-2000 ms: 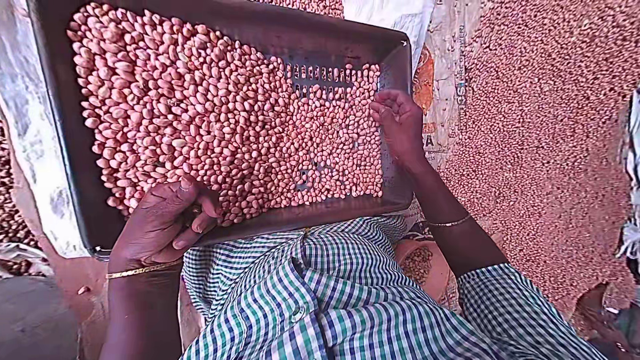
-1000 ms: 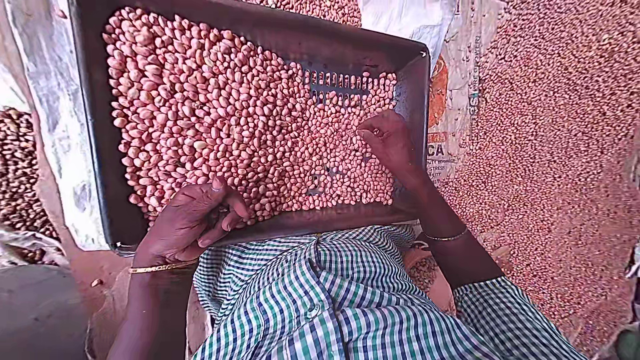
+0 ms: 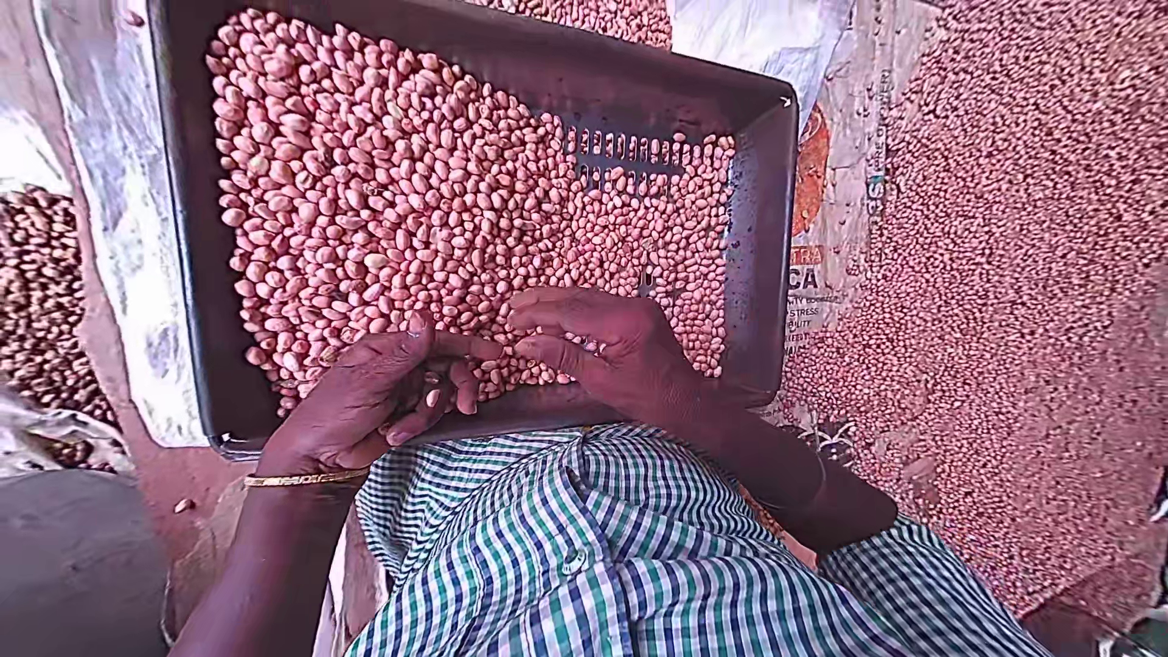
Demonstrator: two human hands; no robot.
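Note:
A black plastic tray [image 3: 762,228] with slots in its floor lies tilted across my lap. Pink peanut kernels [image 3: 392,192] cover most of it, larger ones on the left and smaller ones on the right. My left hand [image 3: 388,392], a gold bangle at its wrist, is at the tray's near edge with curled fingers around a peanut kernel. Its index fingertip points at my right hand [image 3: 620,351], which is over the kernels with its fingers bent. The two hands' fingertips nearly meet. Small pale bits show between the right thumb and fingers.
Small kernels [image 3: 1022,274] spread widely over the ground on the right, beside a printed sack [image 3: 844,182]. White sheeting [image 3: 128,219] lies left of the tray. Darker nuts [image 3: 41,310] are heaped at the far left, above a grey rounded object [image 3: 78,566]. More kernels [image 3: 602,18] lie beyond the tray.
My right hand has moved left from the tray's right side, over the small kernels, to beside my left hand. The left hand's index finger has straightened toward it.

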